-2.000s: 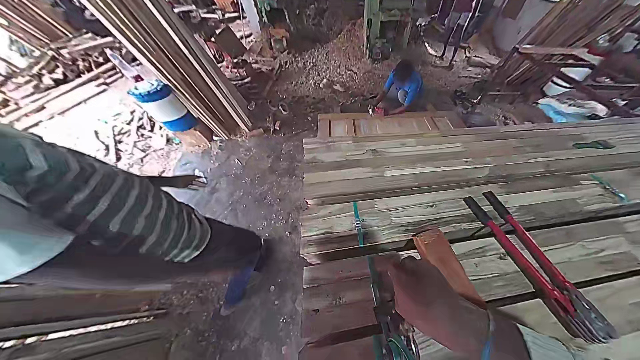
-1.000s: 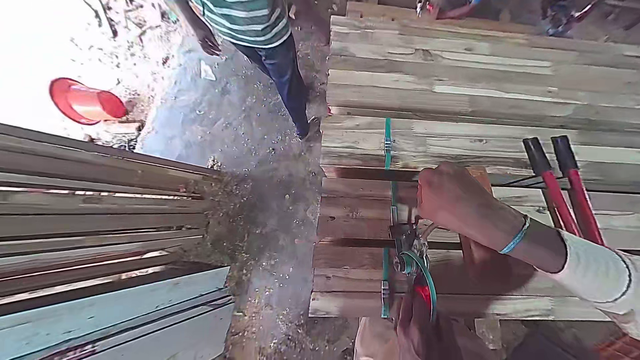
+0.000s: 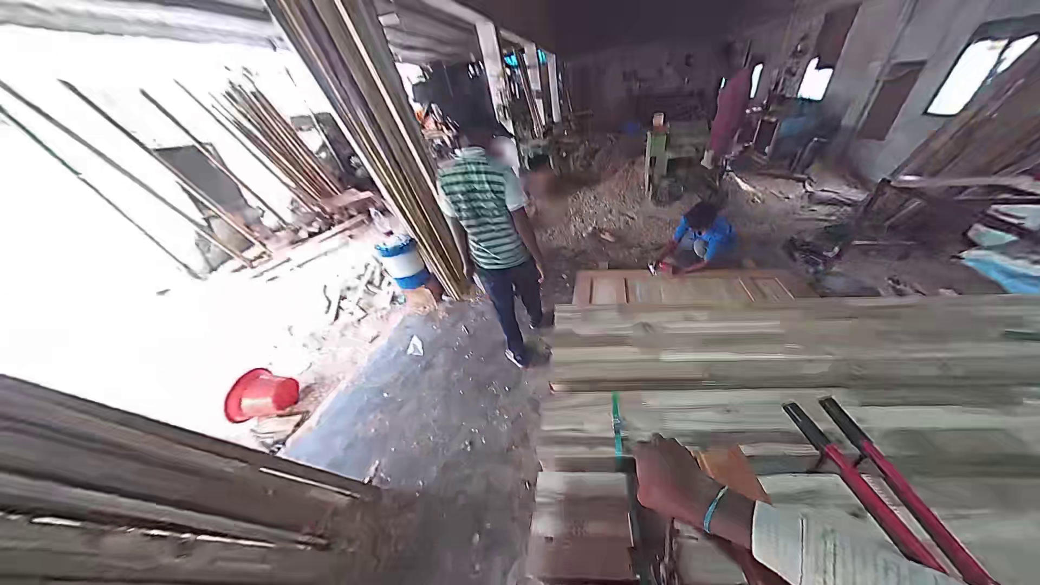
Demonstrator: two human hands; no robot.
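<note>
My right hand (image 3: 670,479), with a light blue band at the wrist and a pale sleeve, is closed at the upper end of a dark metal strapping tool (image 3: 650,532). The tool is blurred and partly cut off by the bottom edge. A green strap (image 3: 617,426) runs across the wooden boards (image 3: 569,414) just beyond my knuckles. Under my wrist lies an orange-brown wood block (image 3: 731,470). To its right, a long-handled tool (image 3: 881,496) with red arms and black grips rests on the boards; its head is out of view. My left hand is not visible.
A person in a striped shirt (image 3: 481,207) stands on the concrete walkway (image 3: 439,455). Another person in blue (image 3: 705,240) crouches by a panelled wooden door (image 3: 674,286). Stacked planks (image 3: 162,487) stand lower left, near a red basin (image 3: 264,396). Tall planks lean beside a blue-and-white drum (image 3: 402,262).
The view has tilted up strongly. The striped-shirt person, near at the left two seconds ago, is now farther off with their back to me. A second hand seen low by the strapping tool is out of view.
</note>
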